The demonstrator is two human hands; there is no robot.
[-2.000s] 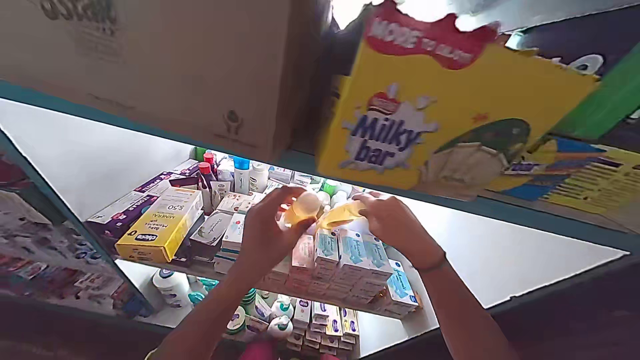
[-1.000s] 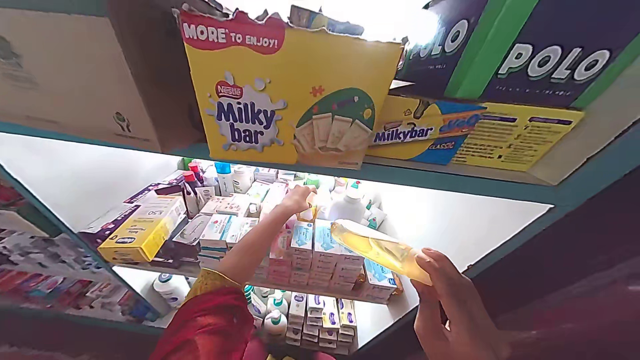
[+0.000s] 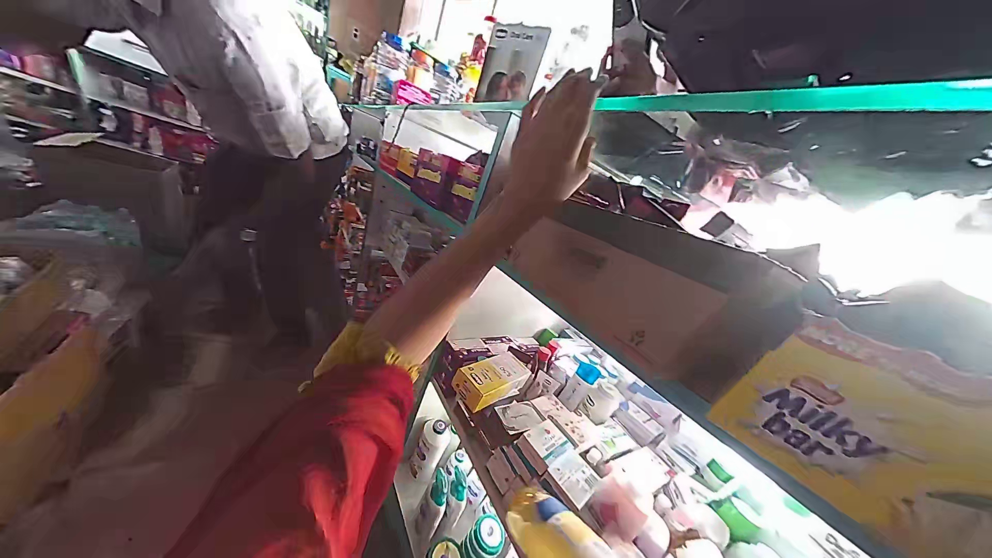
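Observation:
My left hand [image 3: 550,143] is raised to the edge of the glass counter top [image 3: 775,99], palm down, thumb apart, with no object visible in it. Its arm comes up from a red sleeve [image 3: 333,457] with a yellow cuff. My right hand is not in view. Below, a lit shelf holds a yellow carton [image 3: 490,381], small white cartons [image 3: 573,477] and white bottles [image 3: 601,401]. A blurred yellow container [image 3: 554,527] with a blue patch shows at the bottom edge; what supports it is hidden.
A yellow Milkybar box [image 3: 845,434] and a brown cardboard box [image 3: 620,287] stand on the upper shelf. A person in a light shirt [image 3: 240,77] stands at the left. Below them are open cartons [image 3: 46,403]. Bottles [image 3: 387,66] stand on the counter behind my left hand.
My left hand has left the lit shelf and risen to the counter's glass edge. My right hand, holding a clear yellow bottle before, has gone out of view. The view has swung left.

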